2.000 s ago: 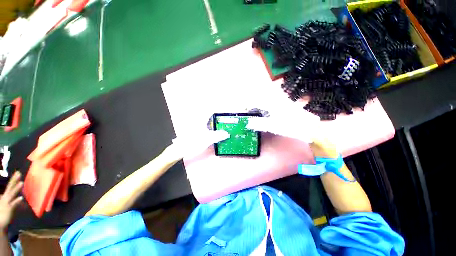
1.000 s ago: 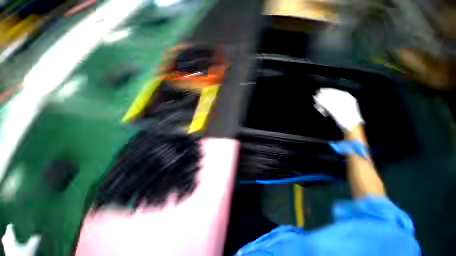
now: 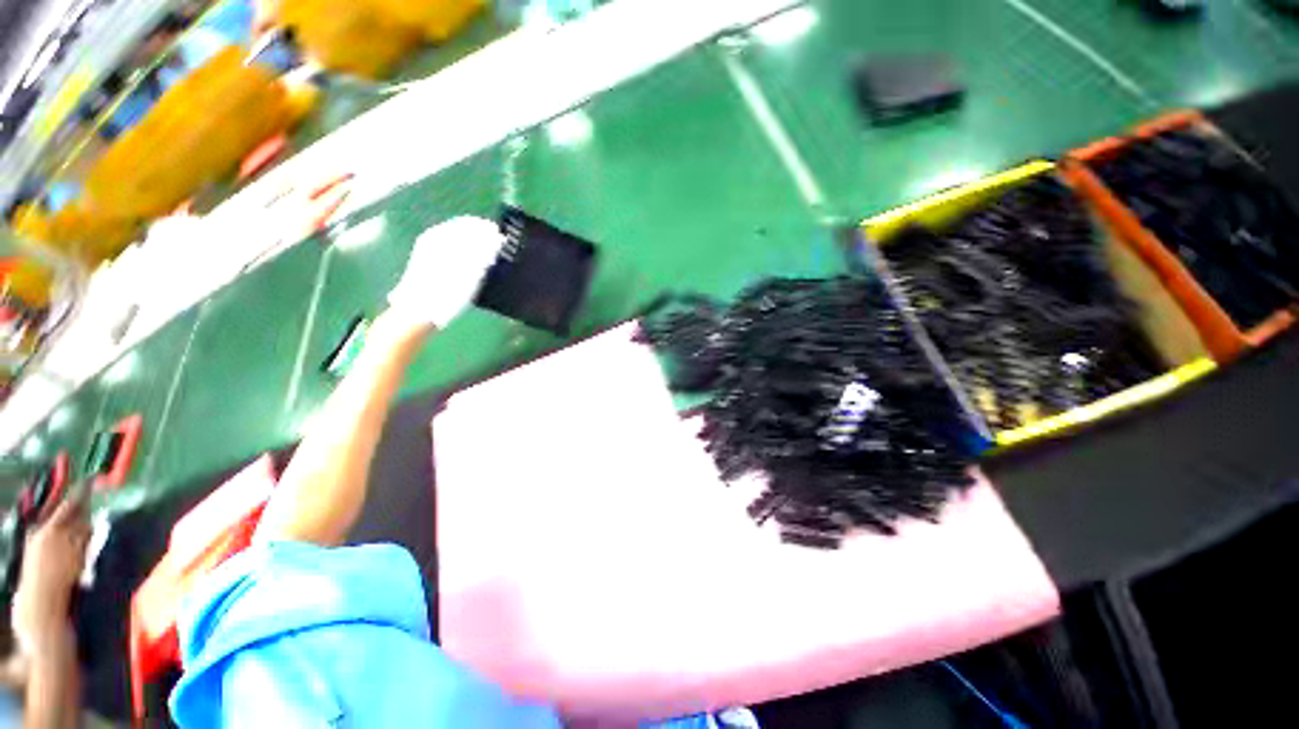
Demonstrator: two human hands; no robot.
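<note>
My left hand point(image 3: 449, 271), in a white glove, holds a black square housing point(image 3: 544, 274) by its left edge, over the green belt beyond the mat. Its dark face shows; whether it touches the belt I cannot tell. The pink foam mat point(image 3: 570, 527) lies nearer me. A heap of small black slotted parts point(image 3: 812, 399) covers the mat's far right part, with one whitish piece point(image 3: 855, 410) on it. My right hand is not in view.
A yellow-edged bin point(image 3: 997, 313) and an orange-edged bin point(image 3: 1197, 228) of black parts stand at the right. A black block point(image 3: 909, 88) sits on the green belt point(image 3: 641, 185). Orange-red pieces point(image 3: 214, 541) lie at the left, near another person's hand point(image 3: 54, 548).
The view has swung back left from the black tray area. My right hand has left the picture. My left hand now shows over the belt with the black housing.
</note>
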